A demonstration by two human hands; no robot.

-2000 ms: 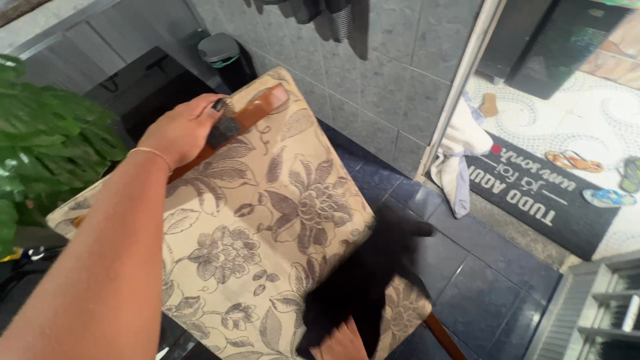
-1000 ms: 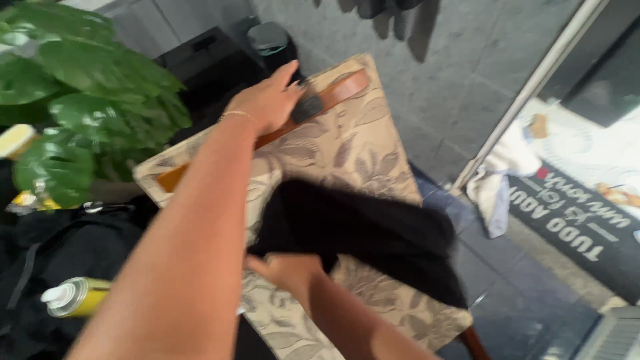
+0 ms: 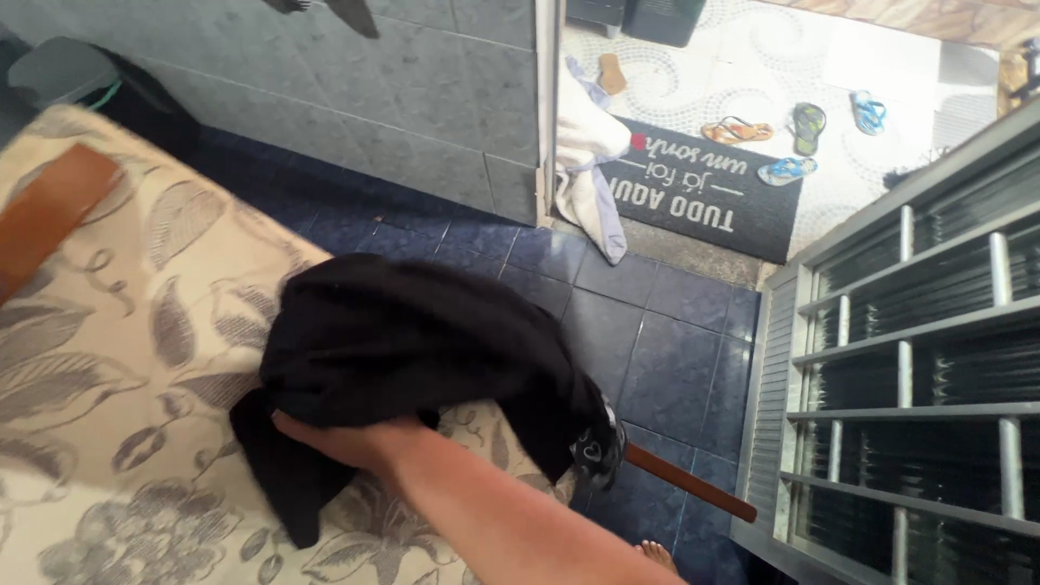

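Observation:
My right hand (image 3: 341,443) reaches in from the bottom, its fingers buried under a bunched black cloth garment (image 3: 422,333) and gripping it. The garment lies over the edge of a padded, floral-patterned beige surface (image 3: 187,374); one end with a light printed pattern hangs past the corner. A brown wooden piece (image 3: 57,211) lies across the surface at the left. A wooden leg (image 3: 691,483) sticks out at its lower right. My left hand is outside the view.
A tiled wall (image 3: 390,89) stands behind, with a dark bin (image 3: 65,73) at upper left. Beyond the doorway are a dark lettered doormat (image 3: 699,191), several flip-flops and a hanging white cloth (image 3: 585,154). A metal-barred glass door (image 3: 910,366) fills the right. Blue floor tiles (image 3: 601,325) lie between.
My left hand, earlier at the wooden piece, has left the view. The black garment has moved toward the surface's right edge with my right hand. The view has swung right.

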